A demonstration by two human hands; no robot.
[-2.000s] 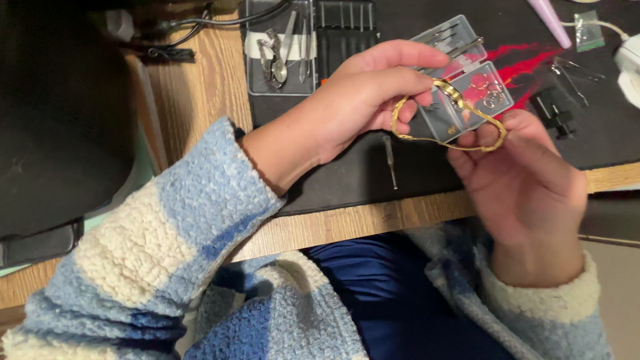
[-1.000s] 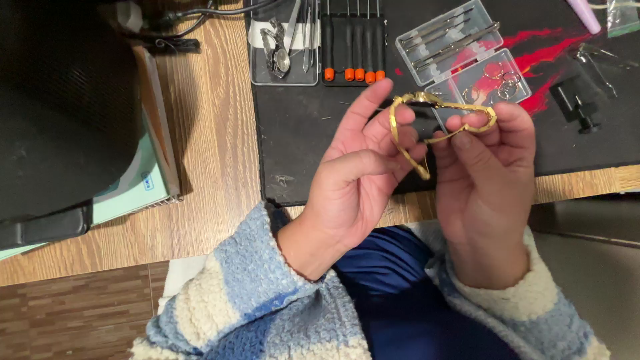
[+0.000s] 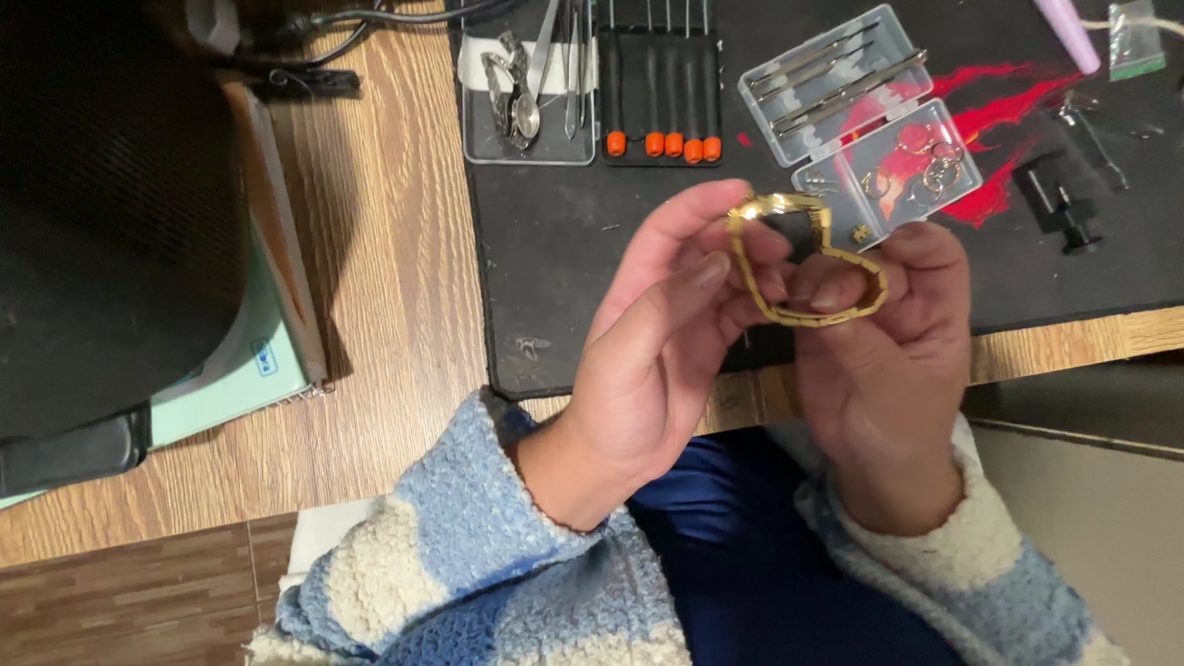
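A gold-coloured wristwatch with a link bracelet (image 3: 814, 319) is held up between my two hands, its band forming a bent loop seen edge-on. My left hand (image 3: 661, 342) grips the watch-case side at the upper left, with fingertips behind and inside the loop. The fingers of my right hand (image 3: 883, 342) pinch the band at the lower right. Below and behind the hands lies the black desk mat (image 3: 546, 268). Just beyond them, an open clear plastic case (image 3: 962, 157) holds slim metal tools in one half and small rings and metal parts in the other.
A clear tray (image 3: 476, 153) with tweezers and old watch parts lies beside several orange-tipped screwdrivers (image 3: 654, 102). At the right are a black link-removal tool (image 3: 1064, 203), a lilac pen-like object (image 3: 1068, 37) and a small plastic bag (image 3: 1136, 42). A teal notebook (image 3: 231, 370) sits at left.
My left hand has come back from over the plastic case toward me. The gold loop has changed shape and tilt between my fingers. The view has shifted.
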